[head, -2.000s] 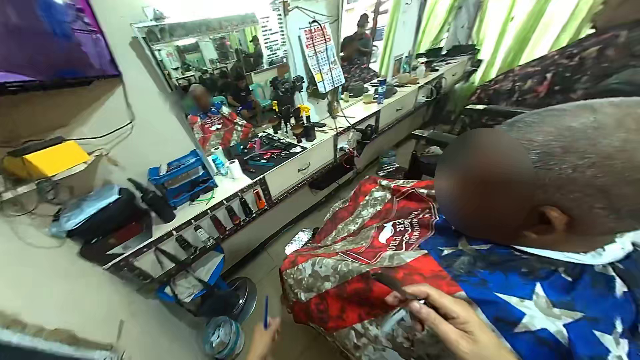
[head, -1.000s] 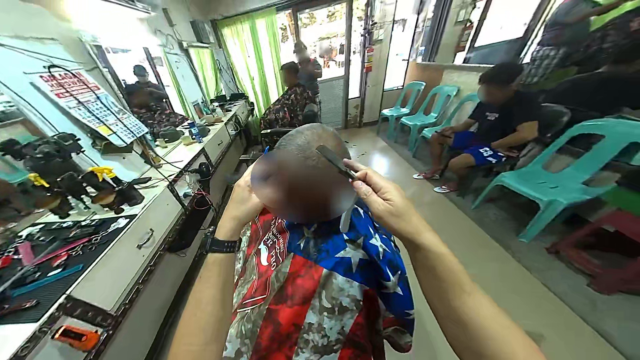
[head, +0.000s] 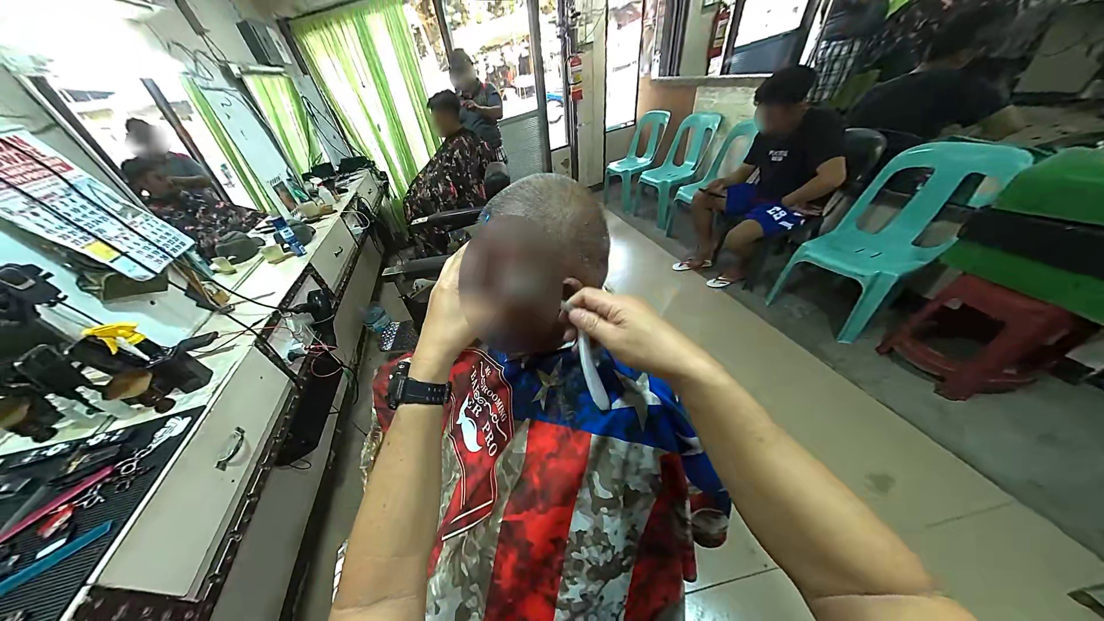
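My right hand (head: 617, 323) grips a straight razor (head: 591, 371) beside the ear of a seated person (head: 548, 203); its pale handle hangs down over the cape and its blade is hidden by my fingers. My left hand (head: 448, 306), with a black watch on the wrist, lies against the other side of the person's face. A small blue thing shows near those fingertips, too little to name. A barber's cape (head: 552, 500) with stars, stripes and camouflage print covers the person's body.
At left a counter (head: 181, 509) bears a black mat with scissors and combs, and hair clippers (head: 121, 371). Teal plastic chairs (head: 906, 216) and red stools (head: 987, 332) stand at right. One person sits there; another person in a patterned cape sits ahead, someone standing behind.
The dark tool my right hand held over the forehead one second ago no longer shows there. That hand is now lower, beside the ear. The view has swung strongly since two seconds ago.
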